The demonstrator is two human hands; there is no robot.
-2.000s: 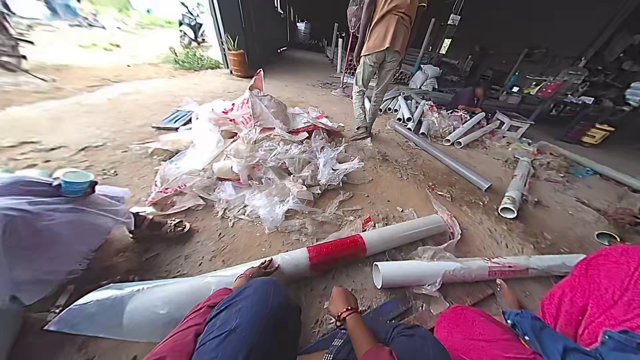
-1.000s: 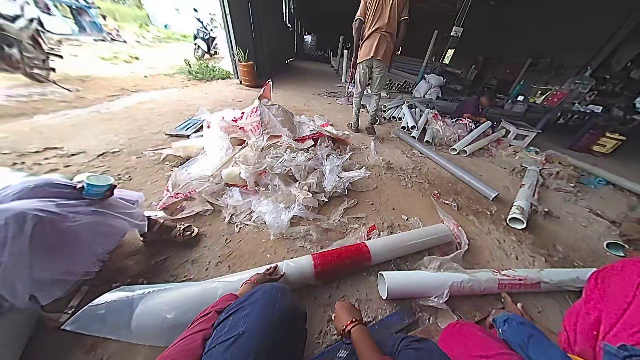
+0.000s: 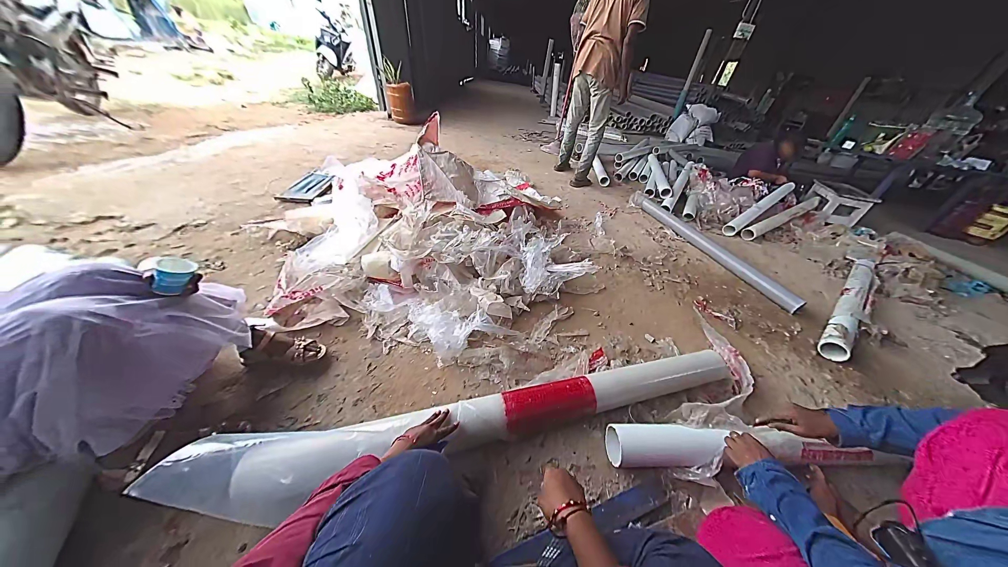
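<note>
My left hand [image 3: 428,431] rests with fingers spread on a white pipe [image 3: 661,379] in clear plastic film [image 3: 228,472] with a red printed band. The film reaches past the pipe's left end in a loose flap. Closer to me, my right hand [image 3: 561,490], with a red bracelet at the wrist, is held low over the ground with curled fingers; whether it holds anything is unclear. Right of it lies another white pipe [image 3: 669,446], partly covered by torn film, with a co-worker's two hands on it.
Beyond the pipe is a heap of torn plastic wrapping [image 3: 441,244]. A person in a lilac skirt holds a small tub [image 3: 173,276] at the left. A grey pipe [image 3: 720,252], a short pipe [image 3: 849,311] and a white stool [image 3: 843,203] stand or lie at the right.
The co-worker's blue-sleeved arms have come in over the pipe at the right, with both hands now on it. My left hand stays on the wrapped pipe.
</note>
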